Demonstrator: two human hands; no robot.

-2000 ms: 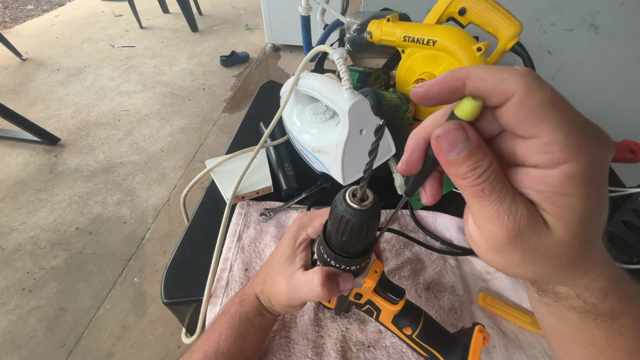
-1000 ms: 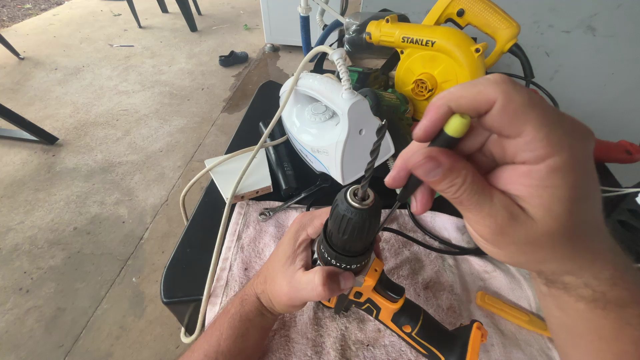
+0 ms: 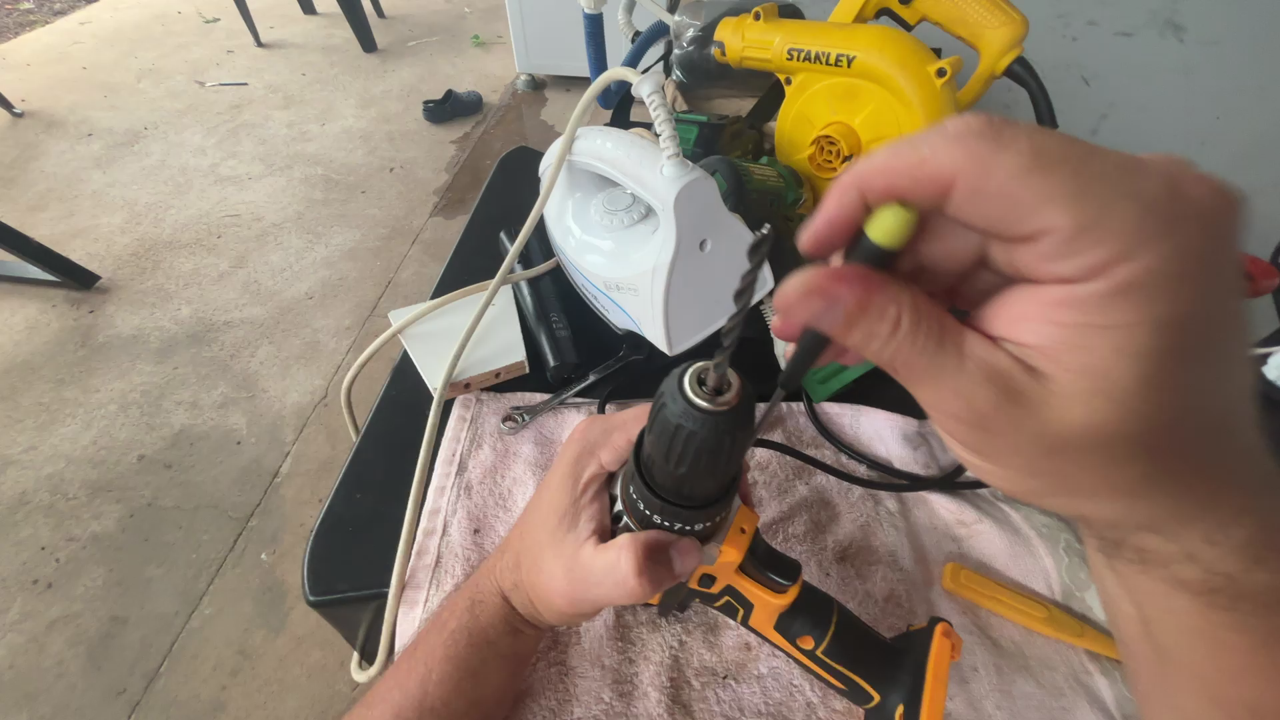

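A black and orange cordless drill [image 3: 790, 600] lies over a pink towel [image 3: 600, 660], its chuck tilted up toward the back. My left hand [image 3: 590, 530] grips it around the numbered collar. A twist drill bit [image 3: 741, 305] stands in the chuck [image 3: 698, 440]. My right hand [image 3: 1010, 320] pinches a small screwdriver [image 3: 805, 350] with a black handle and yellow-green end. Its thin shaft points down beside the right side of the chuck; whether the tip touches is hidden. An orange plastic tool [image 3: 1030, 610] rests on the towel at the right.
Behind the drill are a white clothes iron [image 3: 640, 240] with a beige cord, a combination wrench [image 3: 560, 395], a black cylinder [image 3: 545, 310] and a white box [image 3: 465, 335]. A yellow Stanley blower [image 3: 860, 90] and green power tools [image 3: 760, 180] stand farther back. A black cable [image 3: 860, 475] crosses the towel.
My right hand has shifted slightly with the screwdriver, which stays beside the chuck. The left hand keeps its hold on the drill.
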